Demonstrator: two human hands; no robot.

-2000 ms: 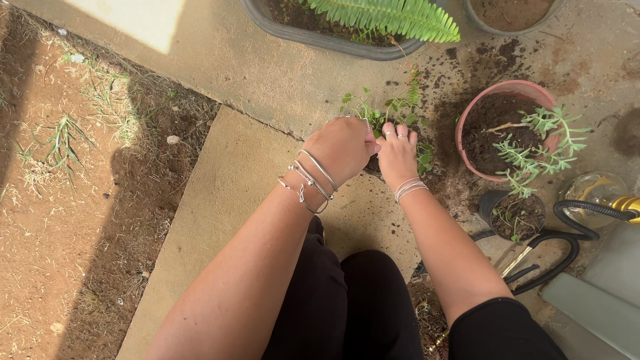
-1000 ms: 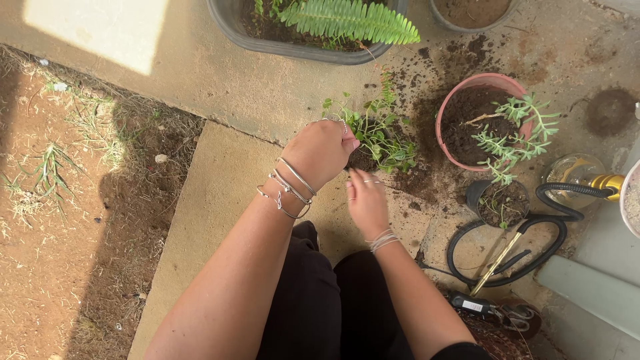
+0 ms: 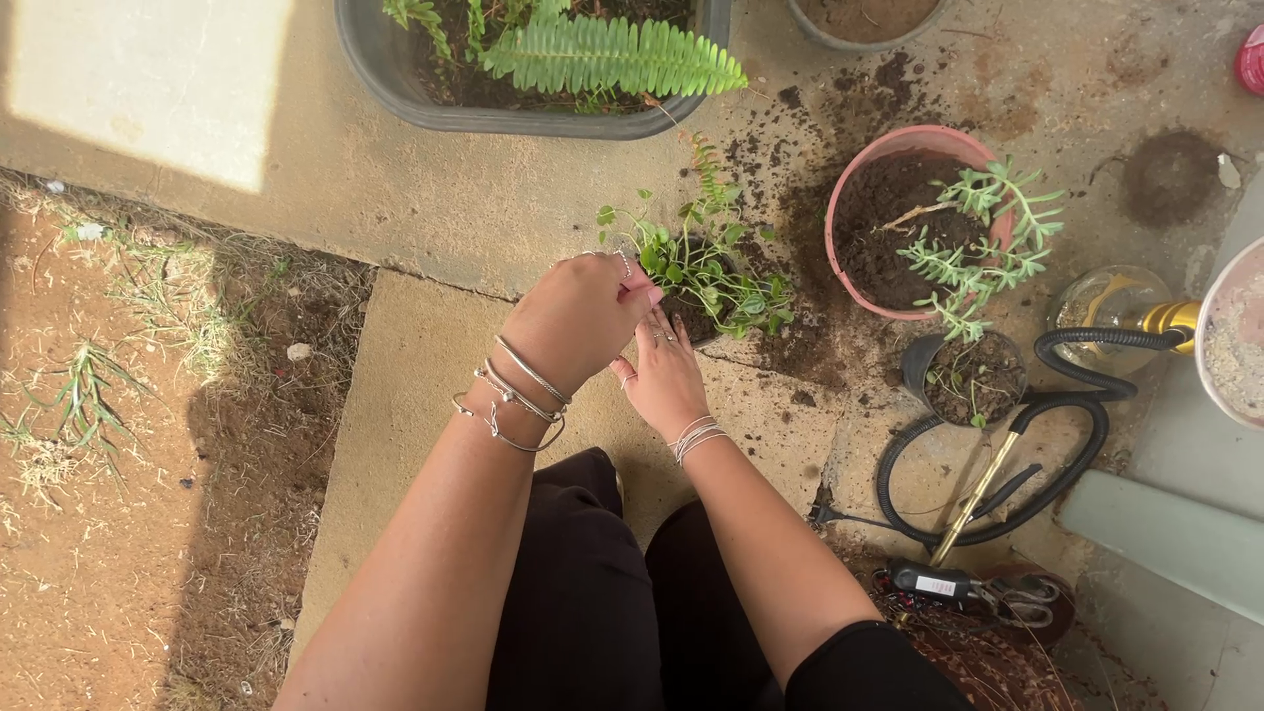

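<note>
A small leafy green plant (image 3: 726, 286) stands in a dark pot of soil in front of me, a little right of centre. My left hand (image 3: 583, 311), with bracelets at the wrist, is at the plant's left edge, fingers bent and fingertips pinched together; whether a stem is between them cannot be told. My right hand (image 3: 664, 370) lies just below it, fingers extended over the near left rim of the pot, touching the soil. The pot is largely hidden by leaves and hands. To the right stands a pink pot (image 3: 837, 232) with soil and a leaning succulent (image 3: 978, 247).
A grey planter (image 3: 533, 120) with a fern is at the top. A small black pot (image 3: 920, 365), a coiled black hose (image 3: 889, 474) and a glass vessel (image 3: 1106, 311) lie right. Loose soil (image 3: 800, 336) covers the concrete. Bare earth is at left.
My right hand has moved up from below the plant to the soil beside my left fingertips. Two seconds ago both hands were together at the plant.
</note>
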